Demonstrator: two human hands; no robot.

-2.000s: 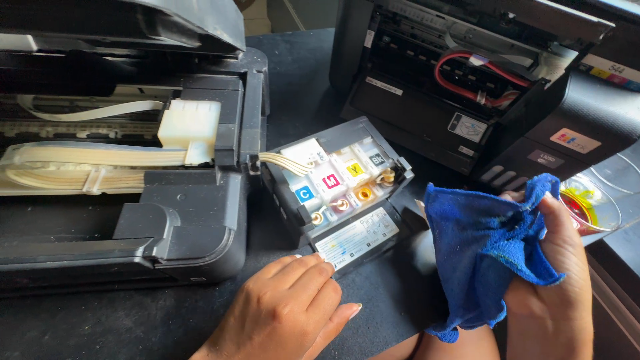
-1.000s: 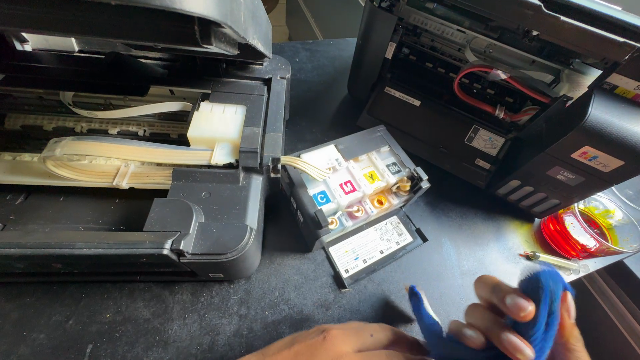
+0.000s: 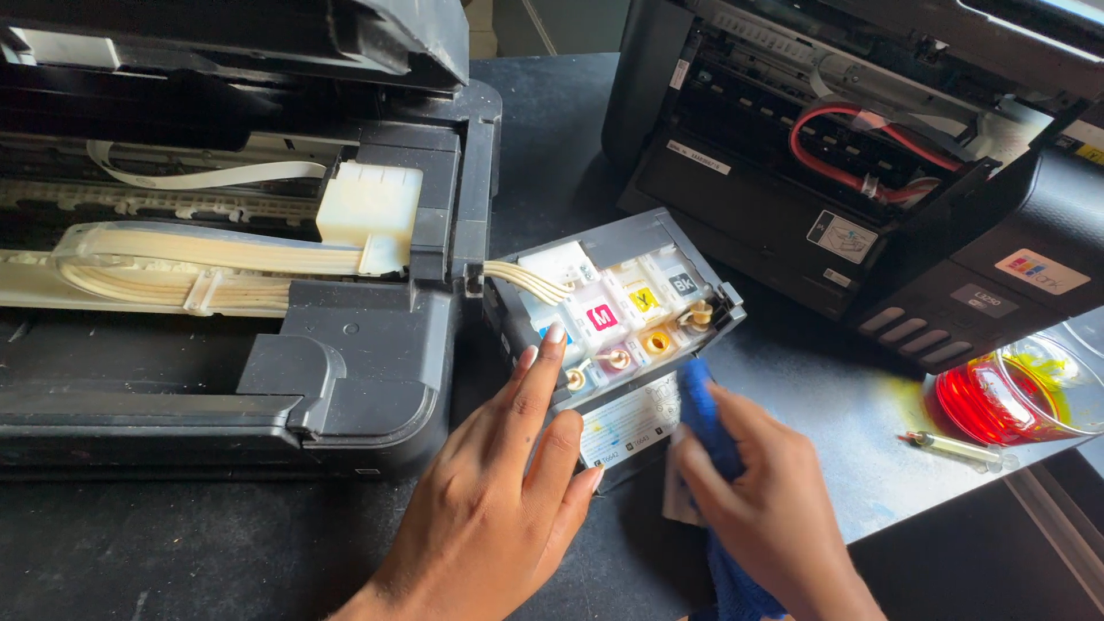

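An ink tank unit (image 3: 621, 220) with cyan, magenta, yellow and black labels lies tilted on the dark table, joined by pale ink tubes (image 3: 528, 280) to the printer at left. My left hand (image 3: 492, 483) rests on the unit's near left part, its index fingertip over the cyan label; other fingers are by the lower cover flap (image 3: 634, 423). In my right hand (image 3: 768, 483) is a blue cloth (image 3: 705, 410), bunched against the flap's right side near the tank's front edge. The yellow tank's filler hole (image 3: 657, 342) is uncapped. A rubber plug (image 3: 700, 313) sits by the black tank.
An opened black printer (image 3: 371, 345) stands at left, with a white ribbon cable (image 3: 216, 175) inside. Another opened printer (image 3: 750, 207) with red tubes (image 3: 806, 147) is at back right. A clear cup of red liquid (image 3: 975, 401) and a syringe (image 3: 957, 450) are at right.
My left hand has moved up onto the ink tank unit. The right hand has brought the blue cloth left, to the cover flap.
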